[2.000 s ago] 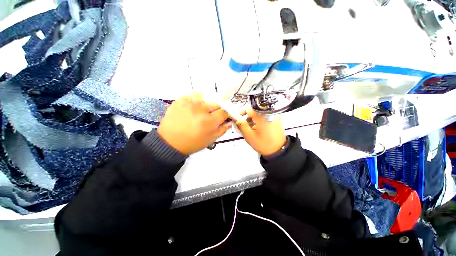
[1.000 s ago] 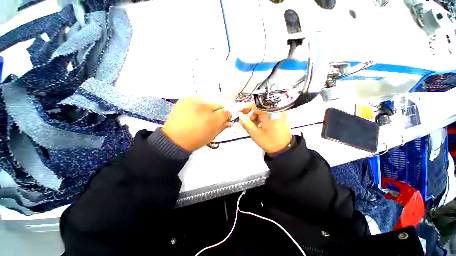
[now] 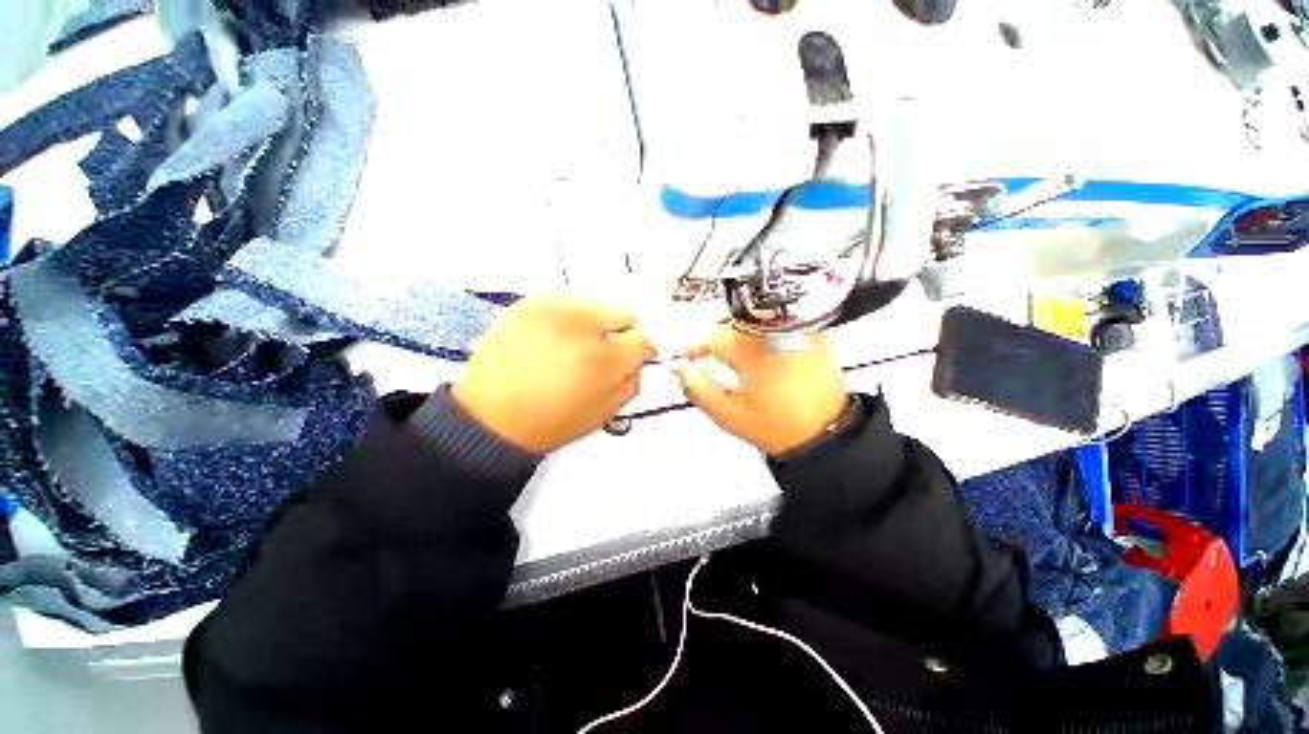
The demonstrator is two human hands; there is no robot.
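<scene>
My left hand [image 3: 553,370] is bent over the white table below the machine head, fingertips pinched. A denim strip [image 3: 366,304], speckled grey-blue, runs from the pile at left to under my left hand. My right hand [image 3: 768,387] is just right of it, thumb and fingers curled together. The fingertips of both hands are close together. A small pale bit shows between them, too washed out to name. The white sewing machine [image 3: 747,144] with its blue stripe stands behind. The presser foot area [image 3: 782,287] is above my right hand.
A tangled denim strip pile [image 3: 158,330] covers the left of the table. A black phone [image 3: 1016,369] and a yellow item [image 3: 1059,317] lie at right. Below right are a blue crate [image 3: 1177,480], denim and a red item [image 3: 1199,574]. The table's ruler-marked edge [image 3: 646,555] runs in front of me.
My fingertips have parted slightly, and my right hand has moved a little to the right and turned. The strip still runs to my left hand.
</scene>
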